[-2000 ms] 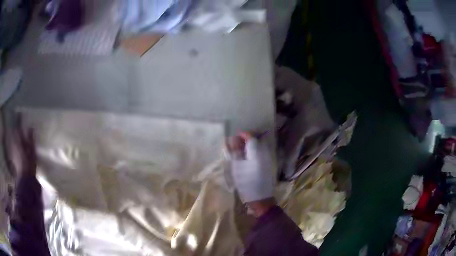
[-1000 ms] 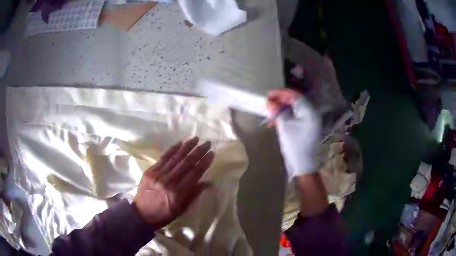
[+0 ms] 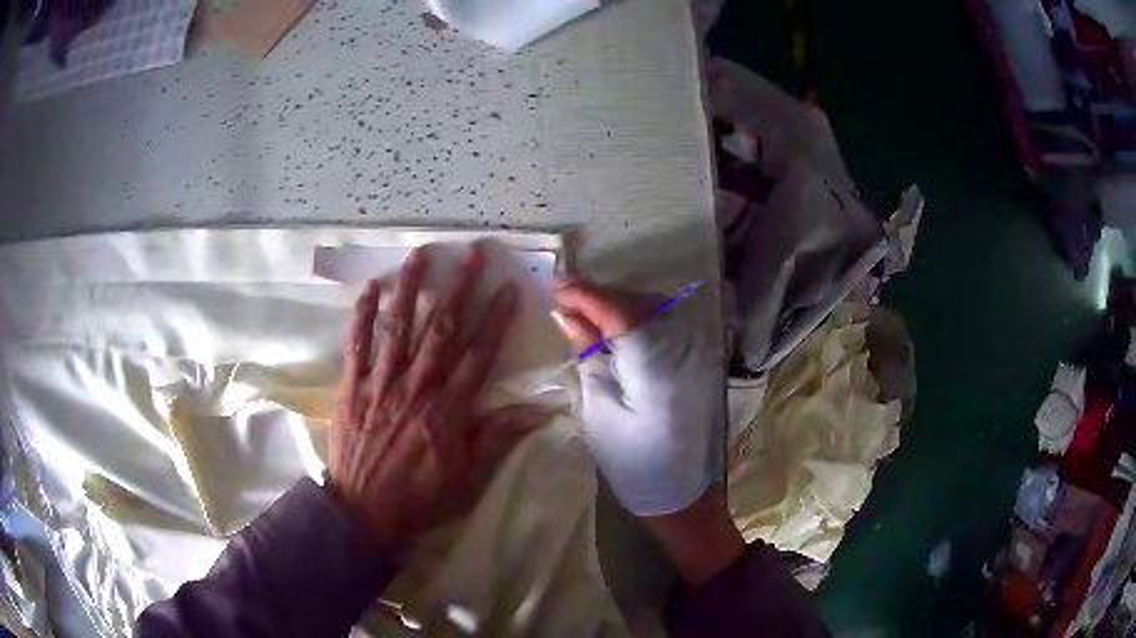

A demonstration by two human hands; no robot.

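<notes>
The cream garment piece (image 3: 137, 330) lies on the speckled table, with its straight edge along the far side. A white template strip (image 3: 355, 263) lies on the cloth near that edge. My bare left hand (image 3: 430, 374) lies flat with its fingers over the strip and the cloth. My right hand (image 3: 648, 399), in a white glove with bare fingertips, is at the strip's right end by the cloth's corner. It holds a blue-purple pen (image 3: 679, 298) slanted between the fingers. The fingertips partly hide the strip's end.
The grey speckled table (image 3: 374, 125) carries a printed sheet (image 3: 106, 44), a brown card piece (image 3: 253, 23) and a pale scrap (image 3: 517, 19) at the far side. Crumpled yellowish cloth (image 3: 816, 436) and greyish cloth (image 3: 797, 224) lie beyond the right edge. Green floor (image 3: 972, 374) is farther right.
My right hand has brought the strip from above the table's right part down onto the cloth's far edge. My left hand has moved up onto the strip. The view has shifted slightly.
</notes>
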